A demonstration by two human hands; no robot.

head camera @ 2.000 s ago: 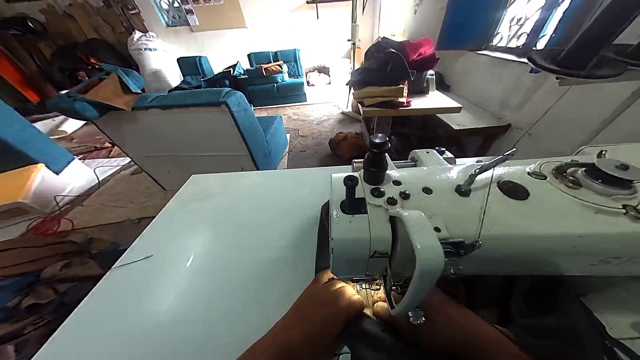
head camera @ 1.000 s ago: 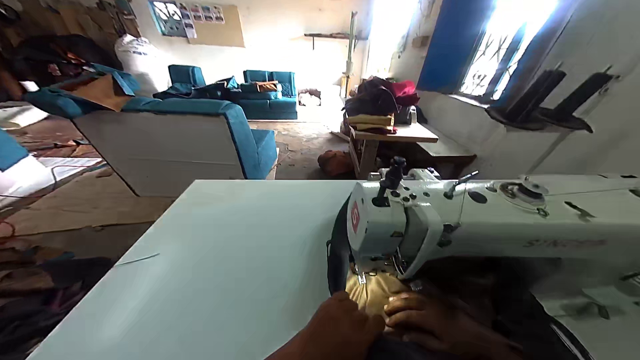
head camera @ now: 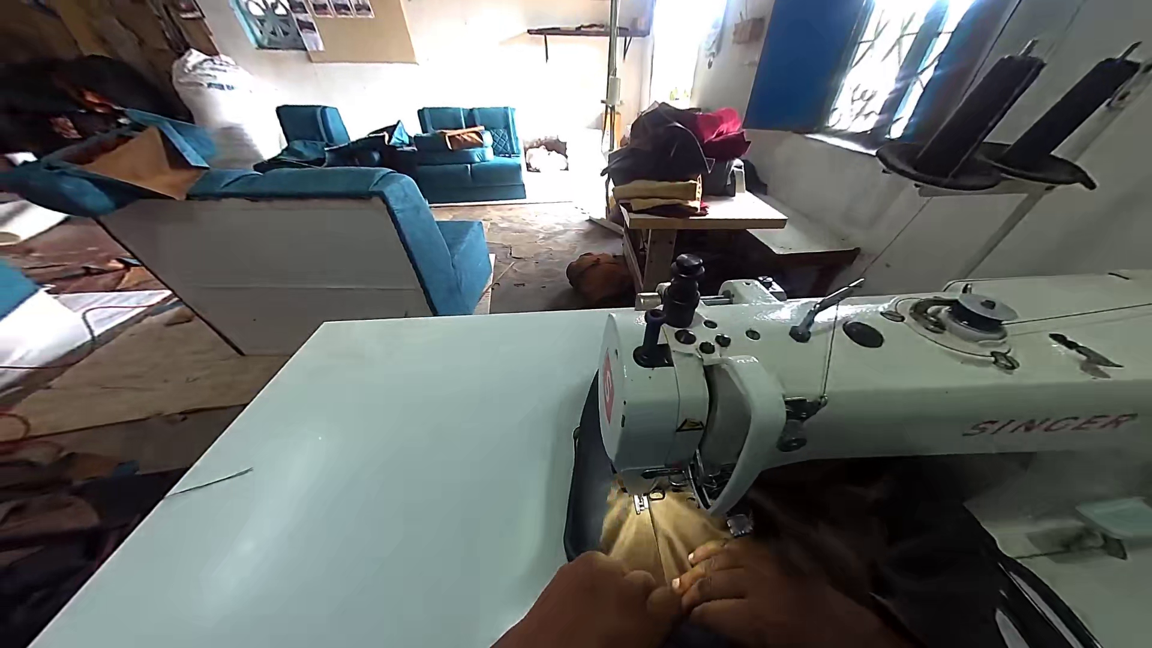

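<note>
A white Singer sewing machine (head camera: 864,387) spans the right side, its presser foot (head camera: 641,502) over tan fabric (head camera: 661,535). Dark fabric (head camera: 589,477) borders the tan piece on the left, and more dark cloth (head camera: 882,531) lies bunched under the machine arm. Just in front of the foot, my left hand (head camera: 612,598) is closed on the near edge of the tan fabric. Beside it on the right, my right hand (head camera: 756,585) grips the same fabric, its fingertips on the cloth. The two hands nearly touch. Their undersides are hidden.
The white tabletop (head camera: 387,450) extends left, with a thread (head camera: 211,481) near its left edge. Two black thread cones (head camera: 981,117) stand at upper right. Beyond the table are a blue sofa (head camera: 405,225) and a wooden table (head camera: 747,214) piled with folded cloth.
Two seconds ago both hands were close up by the needle area, partly behind the machine head; now they are nearer to me, with more tan fabric showing. The view has shifted.
</note>
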